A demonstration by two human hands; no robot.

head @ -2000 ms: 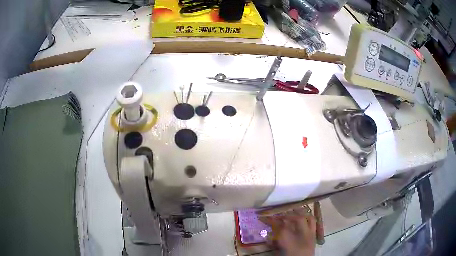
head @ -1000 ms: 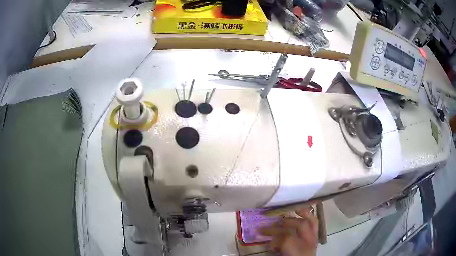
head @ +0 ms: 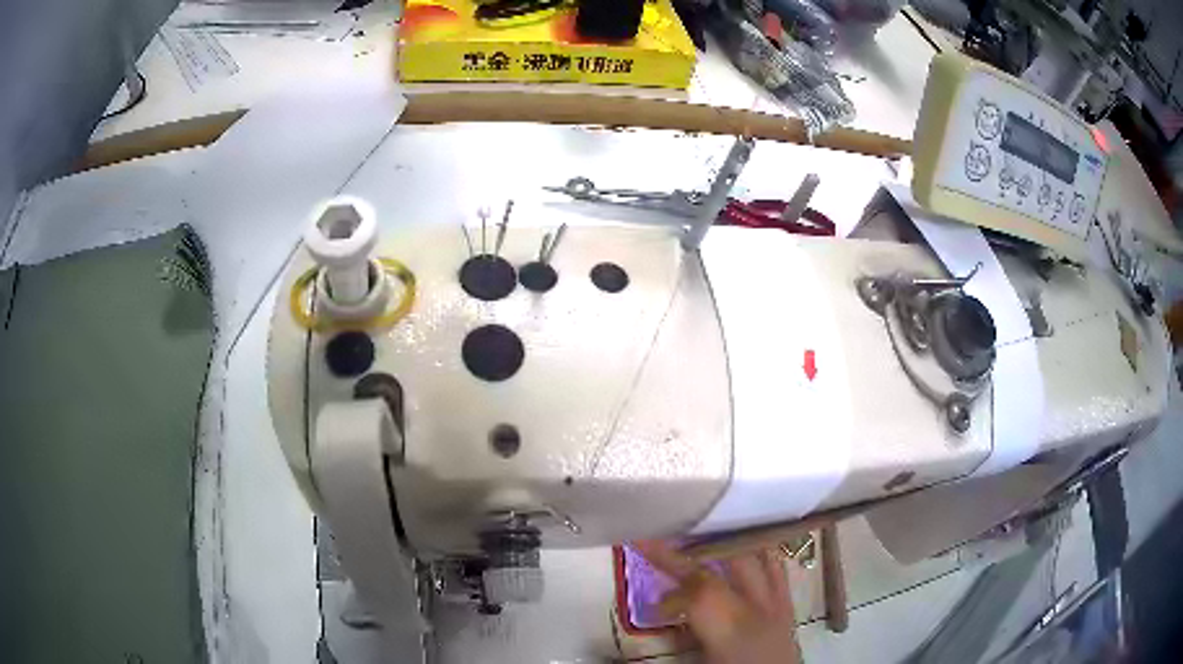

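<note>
A smartphone (head: 642,602) with a red-edged case and a lit purple screen lies on the table beneath the arm of the cream sewing machine (head: 623,428). My right hand (head: 740,610) is over the phone's right part, bare, with fingers apart on or just above the screen. It holds nothing that I can see, and its wrist is cut off by the bottom edge. My left hand is not in view. The needle area is mostly hidden below the machine head.
Sage-green cloth (head: 97,454) lies left of the machine. A wooden stick (head: 834,577) and small metal parts (head: 802,550) lie right of the phone. Behind the arm are red-handled scissors (head: 778,218), a control panel (head: 1018,156) and a yellow box (head: 545,62).
My right hand has shifted slightly left over the phone, its fingers now higher on the screen. The small metal parts beside it show more clearly. The view has shifted slightly.
</note>
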